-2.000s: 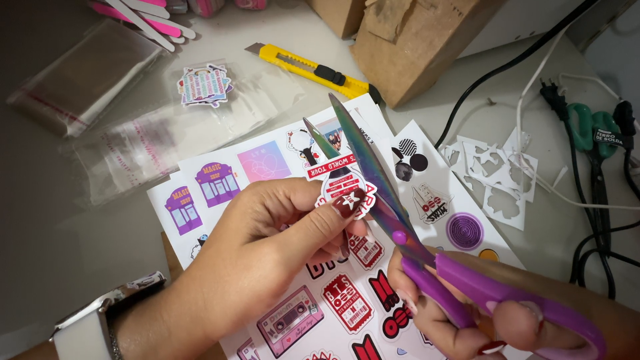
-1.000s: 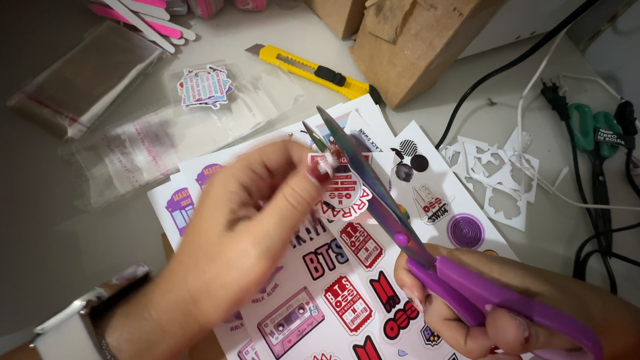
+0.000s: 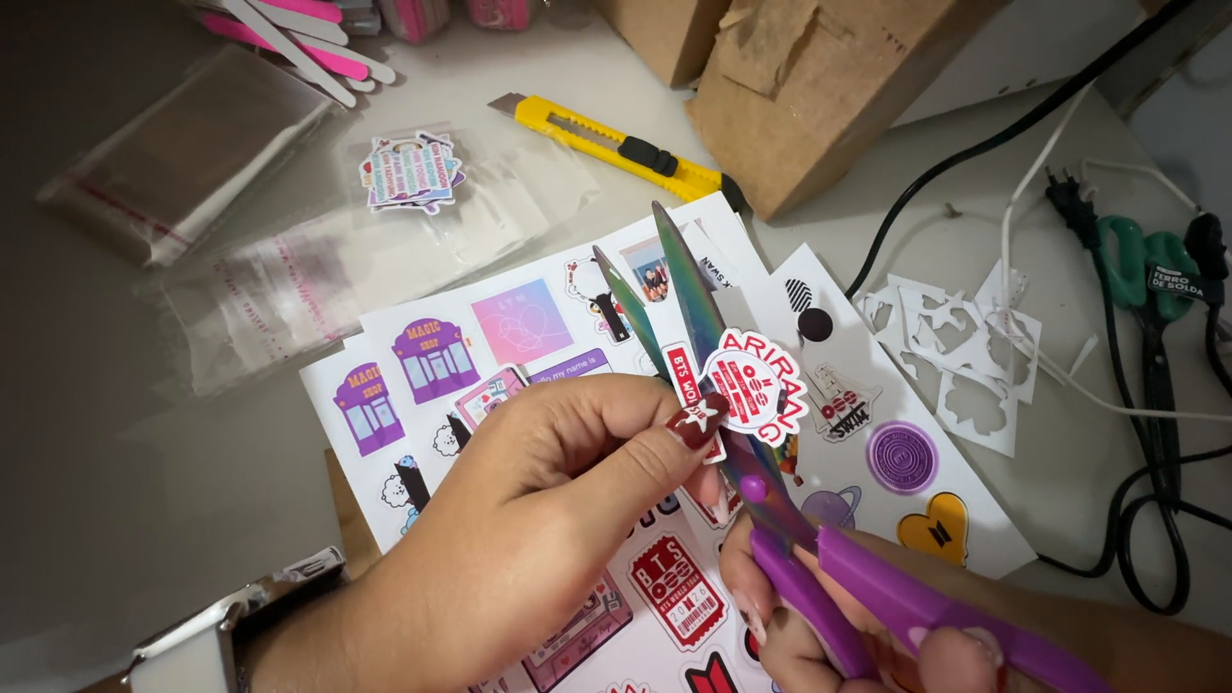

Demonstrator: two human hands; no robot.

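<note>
Between thumb and fingers, my left hand [image 3: 568, 510] pinches a red-and-white cut-out sticker [image 3: 756, 387] with lettering in an arc and a narrow strip at its left. My right hand [image 3: 828, 616] holds purple-handled scissors [image 3: 881, 577], whose iridescent blades stand parted and pass behind the sticker. Under both hands lie printed sticker sheets [image 3: 520, 322], with purple shop pictures, a cassette and red ticket designs. Another sheet [image 3: 818, 289] at the right carries a purple seal and a yellow heart. My hands hide part of the sheets.
Beyond the sheets lies a yellow snap-off utility knife [image 3: 616, 144], blade exposed. Cut stickers [image 3: 412, 173] rest on clear plastic bags [image 3: 356, 274]. Cardboard boxes [image 3: 818, 106] stand behind. At right are paper scraps [image 3: 962, 337], cables [image 3: 924, 183] and green-handled scissors [image 3: 1145, 269]. Nail files [image 3: 289, 48] lie at upper left.
The sticker has turned in my left hand; its arched lettering now faces up and right. The scissor blades are parted wider than one second ago.
</note>
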